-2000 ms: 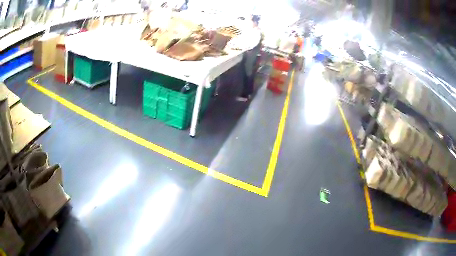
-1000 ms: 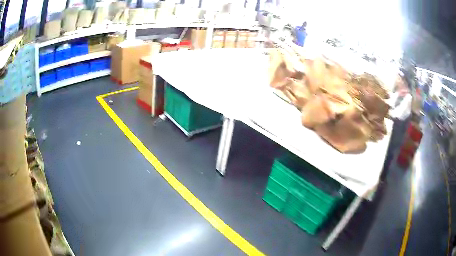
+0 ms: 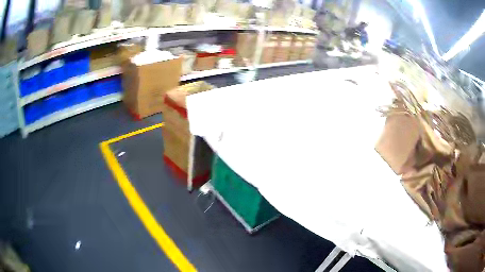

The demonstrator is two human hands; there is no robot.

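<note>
Neither of my hands is in the picture. Nearest in front of me is a long white-covered table (image 3: 298,143). A heap of brown tote bags (image 3: 407,141) with thin looped handles lies on its right part, cut off by the right edge of the picture. The bags overlap and are partly blurred.
Under the table is a green plastic crate (image 3: 239,191) on a wheeled base. A tall carton with red corners (image 3: 178,133) stands at the table's left end, another carton (image 3: 154,85) behind it. Shelves hold blue bins (image 3: 77,66). A yellow line (image 3: 141,204) marks the grey floor.
The view has moved closer to the table and turned left. The table, cartons and shelves look larger. The bag heap has shifted to the right edge, and the second green crate has left the view.
</note>
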